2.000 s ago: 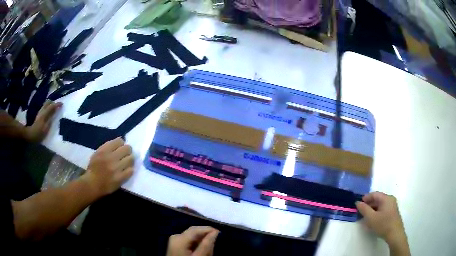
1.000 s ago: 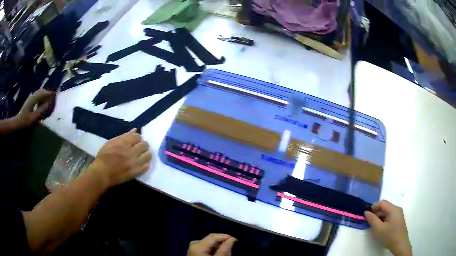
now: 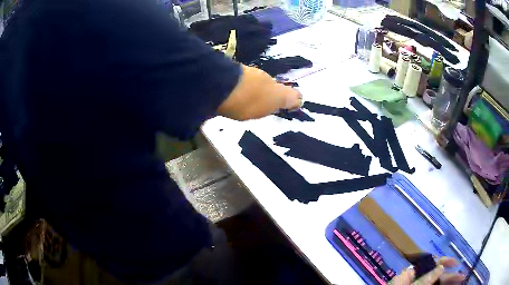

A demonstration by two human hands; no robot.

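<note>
The blue see-through template (image 3: 406, 207) lies at the bottom right, cut off by the picture's lower edge. Pink marks and a pink strip (image 3: 357, 253) show on its near left part, and a brown band (image 3: 385, 225) crosses it. My left hand (image 3: 404, 277) and my right hand (image 3: 445, 271) are close together over the template, small, blurred and partly cut off. A small dark piece (image 3: 424, 264) shows at the fingers of my right hand. Whether my left hand holds it too is unclear.
A person in dark clothing (image 3: 111, 111) fills the left, one arm reaching over the white table (image 3: 251, 183). Black strips (image 3: 279, 167) and a wider black panel (image 3: 323, 151) lie beyond the template. Snips (image 3: 428, 157), green cloth (image 3: 382, 92), thread cones (image 3: 412, 79) and a bottle (image 3: 446, 97) stand or lie farther back.
The view has swung left, so the template now sits at the bottom right. My right hand has left the template's near right corner, and both hands are now together over it. The other person's arm reaches farther.
</note>
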